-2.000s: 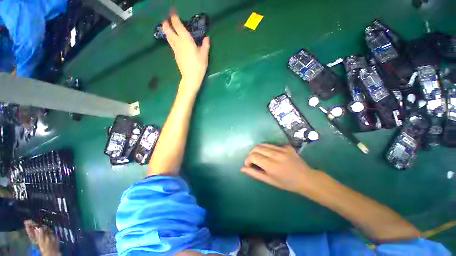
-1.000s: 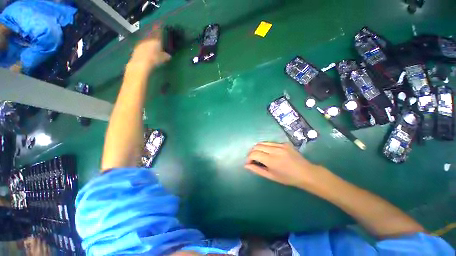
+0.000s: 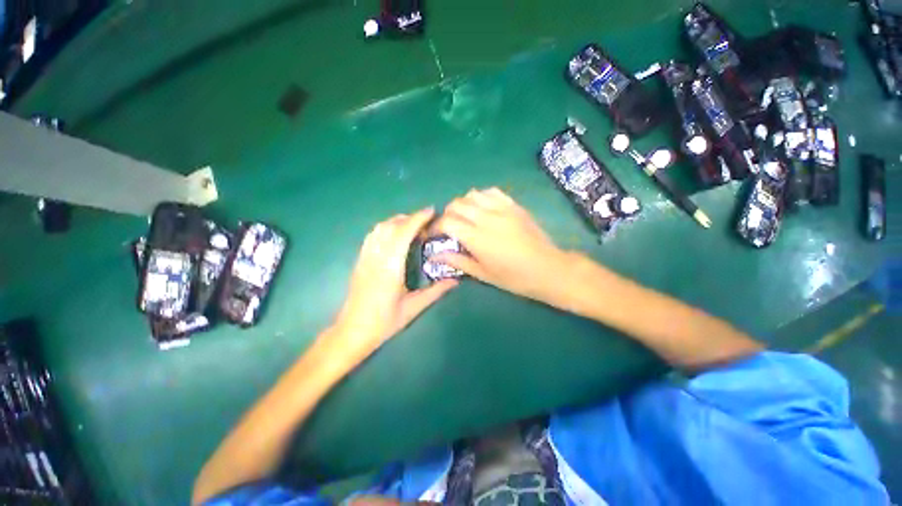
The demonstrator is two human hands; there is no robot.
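An open phone body (image 3: 442, 259) with a silvery board is held between my two hands over the middle of the green table, mostly covered by fingers. My left hand (image 3: 389, 269) grips its left side, thumb along the near edge. My right hand (image 3: 497, 240) covers its right and far side, with fingertips on the board. Another open phone body (image 3: 582, 178) with white round parts at its near end lies just right of my hands. Whether a small part is between my right fingers is hidden.
Several phone bodies (image 3: 254, 269) are piled at left by a grey bracket (image 3: 99, 168). A loose heap of phones (image 3: 722, 119) lies at right, with a pen-like tool (image 3: 680, 196) beside it. A black tray (image 3: 30, 425) is lower left. A phone (image 3: 401, 17) sits at the far edge.
My left hand has come back from the far left to the middle and now holds a phone body. My right hand has moved left and forward onto it. The view has shifted.
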